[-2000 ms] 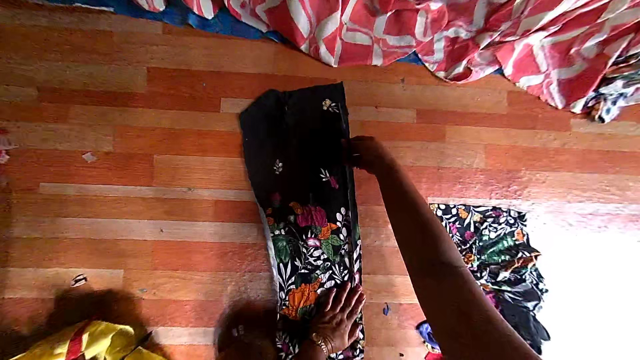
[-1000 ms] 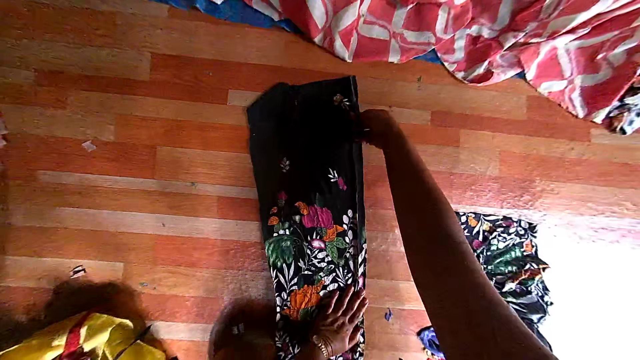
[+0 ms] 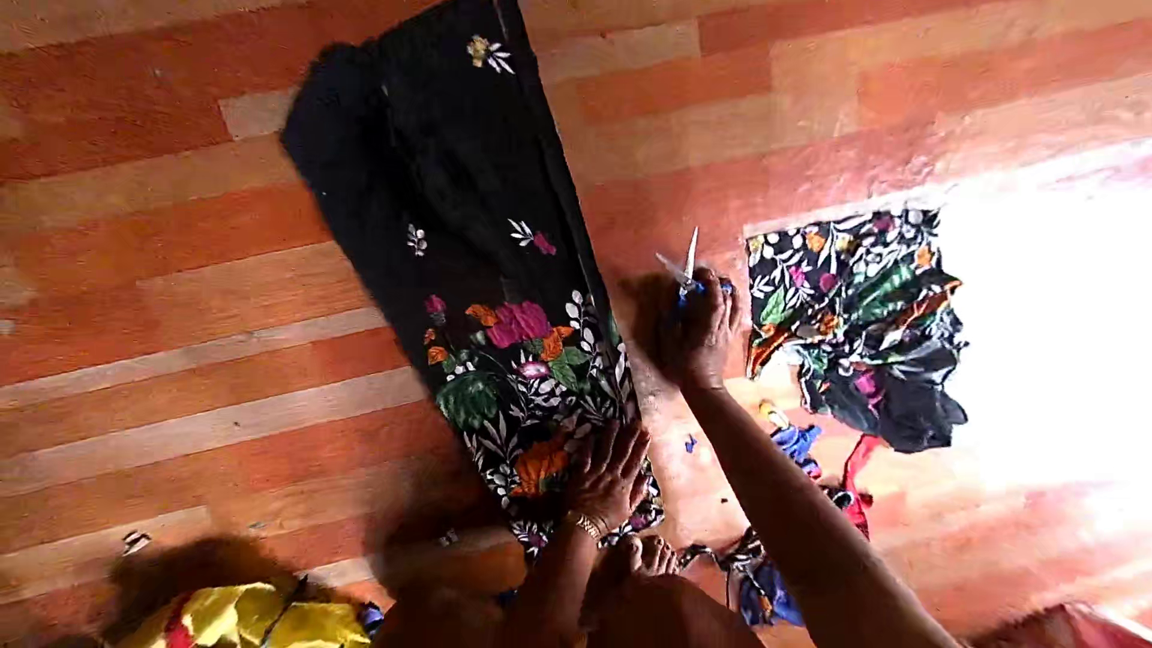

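Observation:
A long folded piece of black floral fabric [image 3: 477,225] lies on the floor, its flowers densest toward the near end. My left hand [image 3: 612,472], with a bracelet at the wrist, rests flat on that near end, fingers spread. To the right of the fabric, my right hand [image 3: 706,328] is closed around the blue handles of a pair of scissors [image 3: 688,265]. Their blades are parted and point away from me, not touching the cloth. Another black floral piece [image 3: 855,315] lies crumpled right of my right hand.
Yellow fabric [image 3: 243,616] with a red strip lies at the lower left. Blue scraps [image 3: 796,443] and a red strip [image 3: 859,477] are on the floor beside my right forearm. My bare foot [image 3: 652,555] is at the fabric's near end. Bright light washes out the right side.
My right hand has left the fabric's right edge and moved nearer to me, and the scissors now show in it. My left hand stays on the near end. The view has shifted and turned.

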